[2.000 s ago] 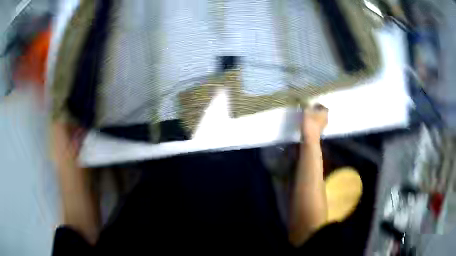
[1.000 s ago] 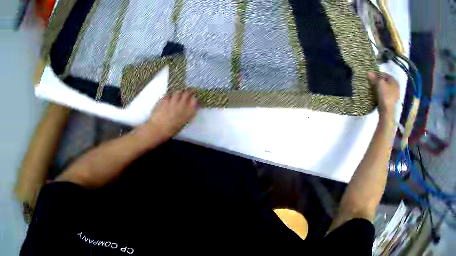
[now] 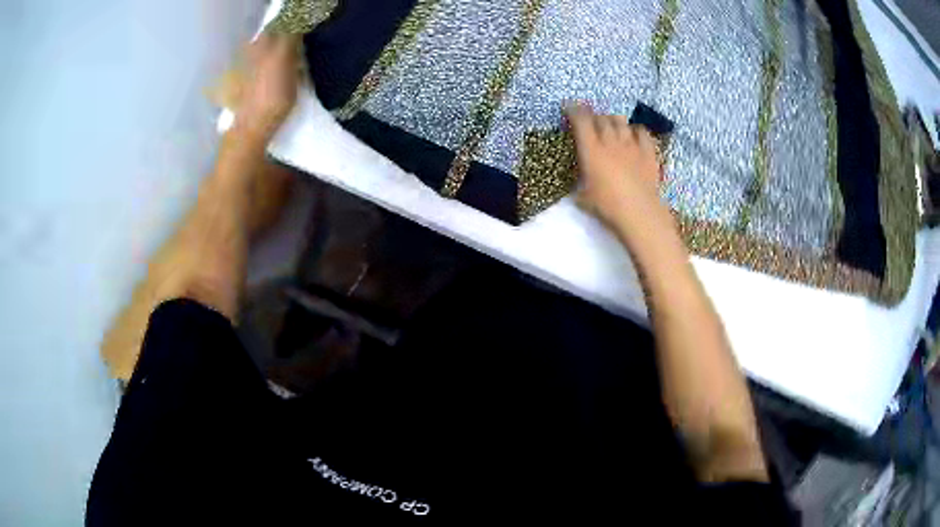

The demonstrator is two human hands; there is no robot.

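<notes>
The garment body (image 3: 577,72) lies wrong side up on the white-covered pressing table (image 3: 804,350), with grey panels between gold seam lines. Black strips (image 3: 423,154) run along its left lower edge and down its sides. The gold-brown hem (image 3: 773,252) follows the near edge at the right. My right hand (image 3: 618,170) rests on the garment at the gold-speckled corner near the slit, beside a small black patch (image 3: 651,118). My left hand (image 3: 263,88) is at the garment's far left corner, blurred; its fingers are unclear and I cannot tell whether it grips the cloth.
A pale wall or floor area (image 3: 93,154) fills the left side. A tan roll (image 3: 139,309) stands below my left arm. Dark things lie under the table's near edge. Blurred pale scraps (image 3: 876,494) are at the lower right.
The view has shifted left. My left hand has moved from the slit to the left corner. My right hand has left the right corner and is now at the slit.
</notes>
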